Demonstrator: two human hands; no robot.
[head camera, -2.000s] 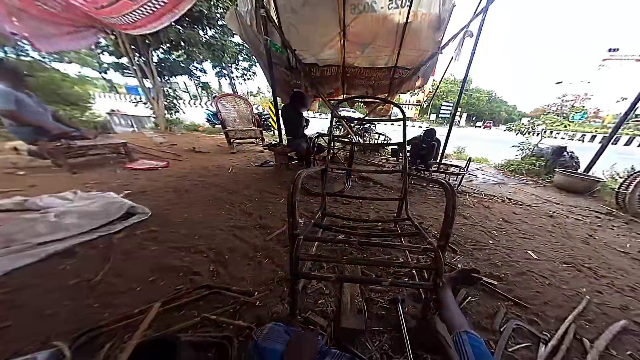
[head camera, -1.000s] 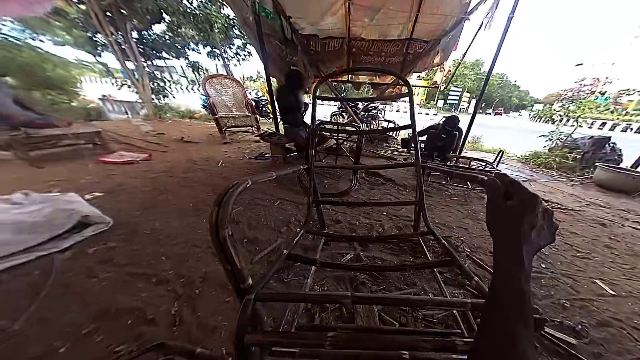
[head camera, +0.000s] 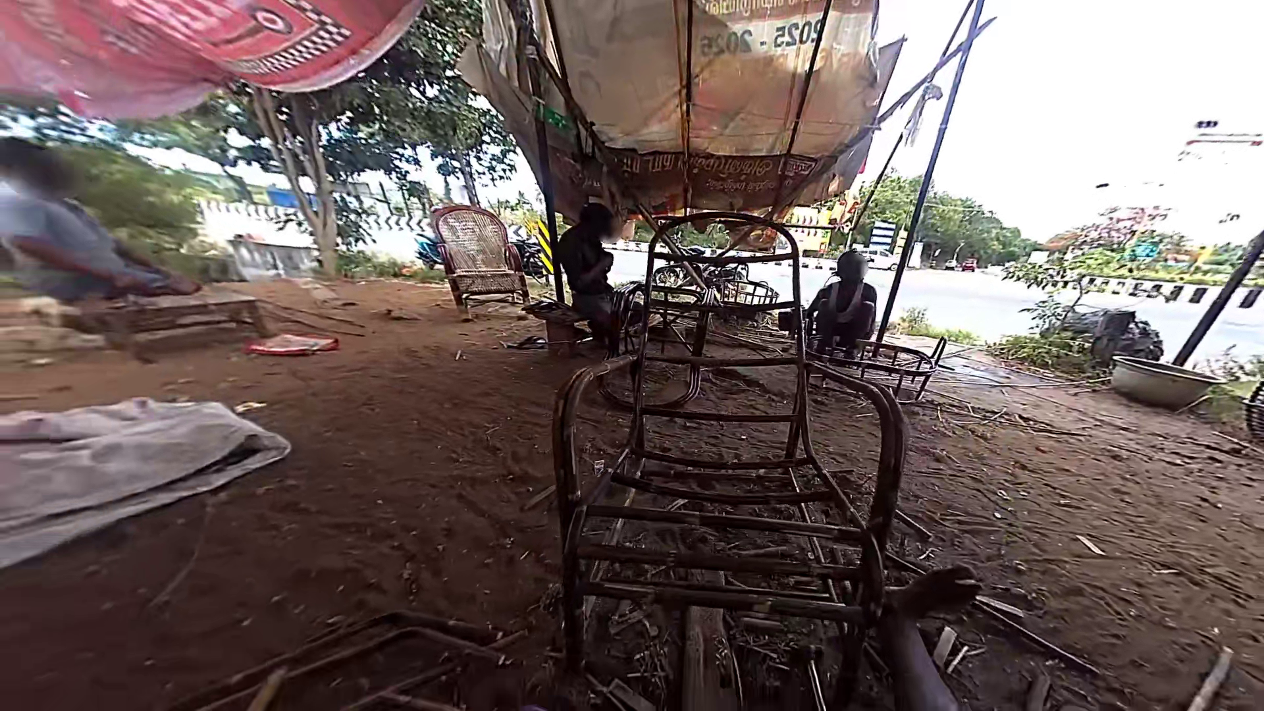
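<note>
The bare frame of a cane armchair (head camera: 716, 518) stands upright in front of me, its back rising away and several crossbars over the seat. At its front right leg, low in the frame, a dark bare limb (head camera: 913, 642) bends outward. It looks like a foot, though shadow keeps this from being certain. Neither of my hands can be made out. Below the seat a wooden plank (head camera: 706, 647) lies among cane scraps. Beside it is a thin-handled tool (head camera: 814, 679), perhaps a hammer.
Bent canes (head camera: 395, 632) lie at lower left, below a pale cloth (head camera: 148, 464). Seated people are at left (head camera: 74, 237), centre (head camera: 590, 267) and right (head camera: 844, 301). A woven chair (head camera: 481, 255) stands behind; a basin (head camera: 1165, 380) sits far right. Poles hold a tarpaulin (head camera: 731, 99).
A hand gripped the chair's right armrest one second ago and is now out of sight. The chair frame, closer and turned then, stands farther from me and squarer.
</note>
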